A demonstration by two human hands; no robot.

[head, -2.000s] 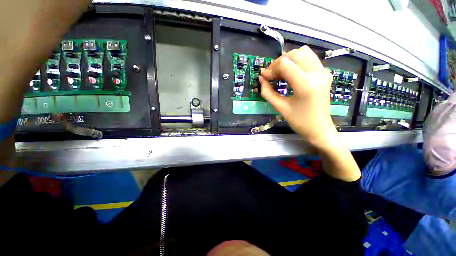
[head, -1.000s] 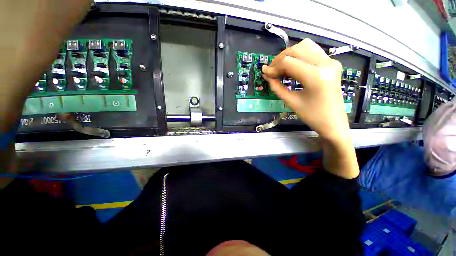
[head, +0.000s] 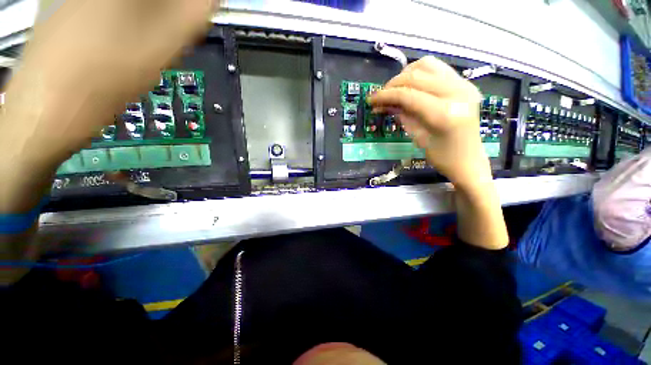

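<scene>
A green circuit board panel (head: pixel 378 150) lies in a black solder pallet (head: pixel 335 161) right of centre. My right hand (head: pixel 435 114) is over its left part, thumb and fingertips together beside the second board; whether they hold something cannot be seen. A second circuit board panel (head: pixel 193 155) lies in the pallet at left. My left hand (head: pixel 121 64) is large, blurred and cut off by the top edge, above the left panel; its fingers are not clear. A blue wrist strap (head: pixel 20 222) is on the left wrist.
A silvery conveyor rail (head: pixel 285 215) runs along the near edge. Metal pallet clips (head: pixel 391 53) sit at the pallet edges. A further panel (head: pixel 557 150) lies at right. A person in blue (head: pixel 571 235) is at the right. A blue bin (head: pixel 635 75) stands at far right.
My left hand has moved right and further into view. My right fingertips have shifted slightly at the same boards. The left panel and pallet appear further right.
</scene>
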